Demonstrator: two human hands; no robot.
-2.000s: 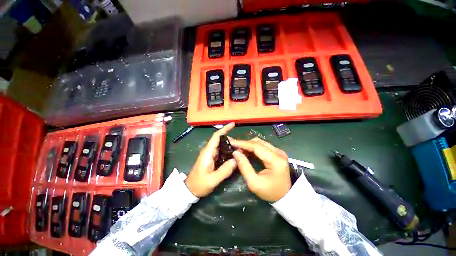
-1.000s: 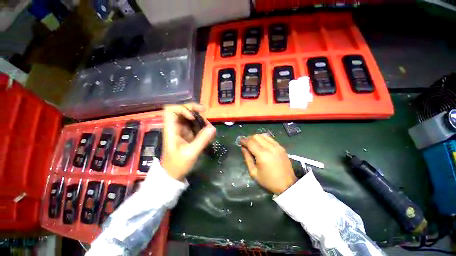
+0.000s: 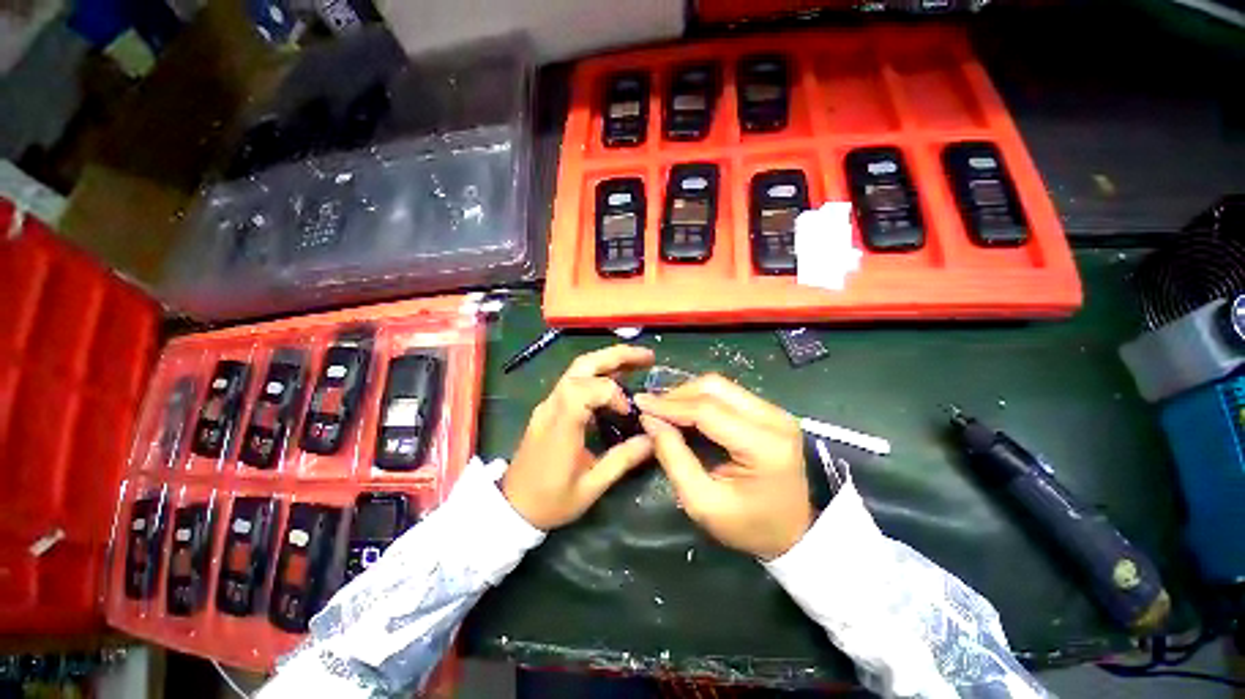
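My left hand (image 3: 567, 444) holds a small dark phone part (image 3: 617, 421) above the green mat, mostly hidden by fingers. My right hand (image 3: 737, 458) is against it, with thumb and fingertips pinched at its right edge; I cannot tell whether they also hold something small. A small clear piece (image 3: 665, 377) shows just behind the right fingertips. I cannot tell whether it lies on the mat or touches the hand.
Red trays with black keypad phones stand behind (image 3: 819, 303) and at left (image 3: 294, 481). Clear trays (image 3: 369, 260) are back left. A black electric screwdriver (image 3: 1058, 519) and white strip (image 3: 849, 437) lie right. A dark square (image 3: 802, 346), black pen (image 3: 531, 351) and specks lie near the back tray.
Since one second ago my left hand has come back from the left tray's corner to the mat centre with the dark part. My right hand has met it there. The view has shifted slightly.
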